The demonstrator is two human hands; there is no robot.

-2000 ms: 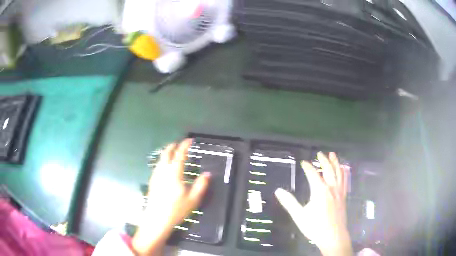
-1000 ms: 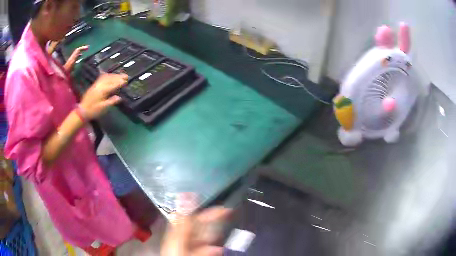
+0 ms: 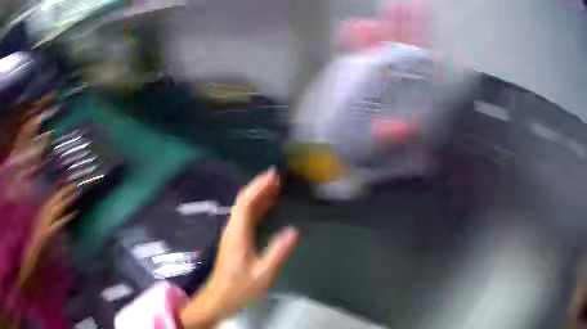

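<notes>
The view is heavily blurred. My left hand (image 3: 248, 247), in a pale pink cuff, is raised at the lower centre with its thumb and fingers apart and nothing visible between them. A dark tray (image 3: 209, 177) with dark units and white patches lies left of my hand, partly behind it. Whether my hand touches the tray cannot be told. A small skin-toned blur at the right edge may be my right hand (image 3: 580, 299), cut off by the picture's edge. Its state cannot be seen.
A white fan (image 3: 351, 96) with an orange ornament stands behind my hand. A person in pink (image 3: 26, 218) is at the left edge, hands by another dark tray (image 3: 80, 157). Dark stacked trays (image 3: 508, 154) are at the right. A white sheet (image 3: 315, 315) lies at the bottom.
The view swung left, then partly back right. The fan, person and neighbouring tray appear further left than one second ago. My left hand shows higher in view, and a dark tray now shows left of it.
</notes>
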